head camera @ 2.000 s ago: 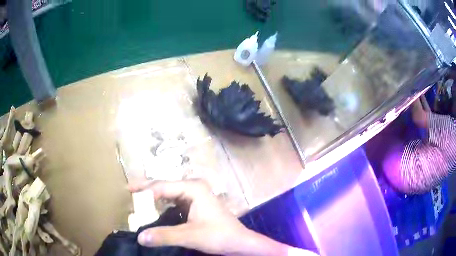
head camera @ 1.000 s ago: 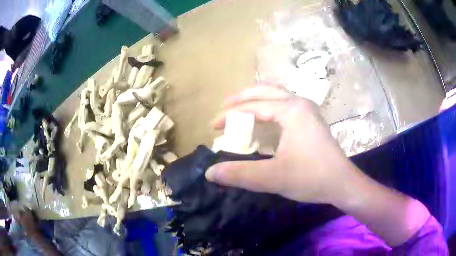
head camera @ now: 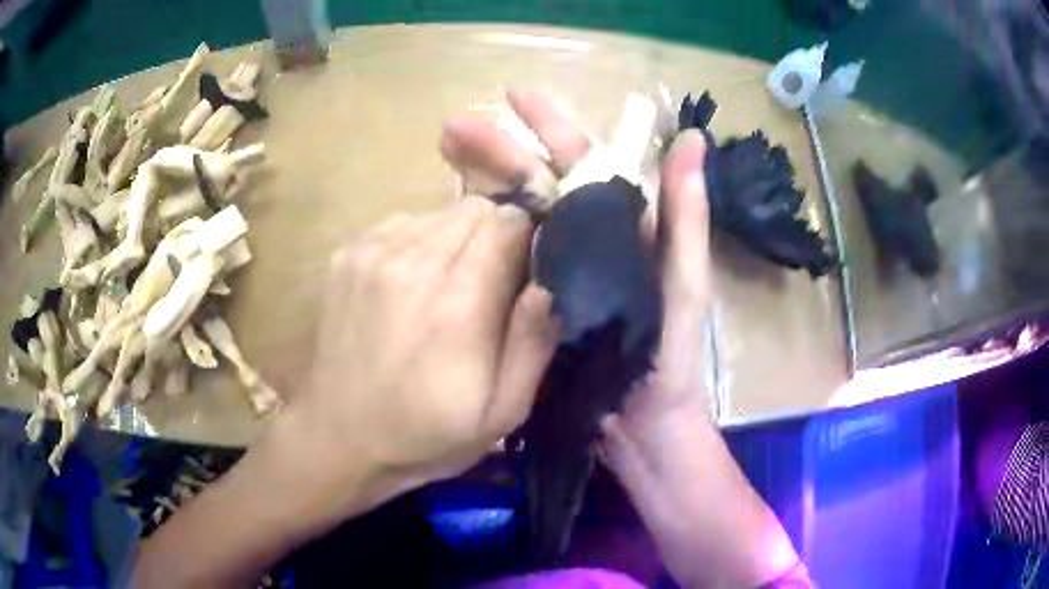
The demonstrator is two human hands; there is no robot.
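A black skirt piece [head camera: 592, 276] with a ragged hem hangs between my hands, close in front of me. The cream waist block [head camera: 627, 136] of a lower body sticks out of its top. My left hand [head camera: 426, 322] pinches the left side of the black piece near its upper edge. My right hand [head camera: 679, 311] is behind and along the right side, its fingertips showing beyond the block and its thumb pointing up. The legs inside the piece are hidden.
Cream lower bodies [head camera: 150, 253] are piled at the left. Another black skirt piece [head camera: 765, 201] lies right of my hands. A glassy metal-edged box [head camera: 920, 253] stands at right, with a dark piece seen through it. A blue crate [head camera: 880, 483] is below the bench edge. A striped sleeve shows at far right.
The view swung left to the pile, then back towards the middle. The black piece with the cream block was in one visible hand; now both hands are on it, raised over the bench.
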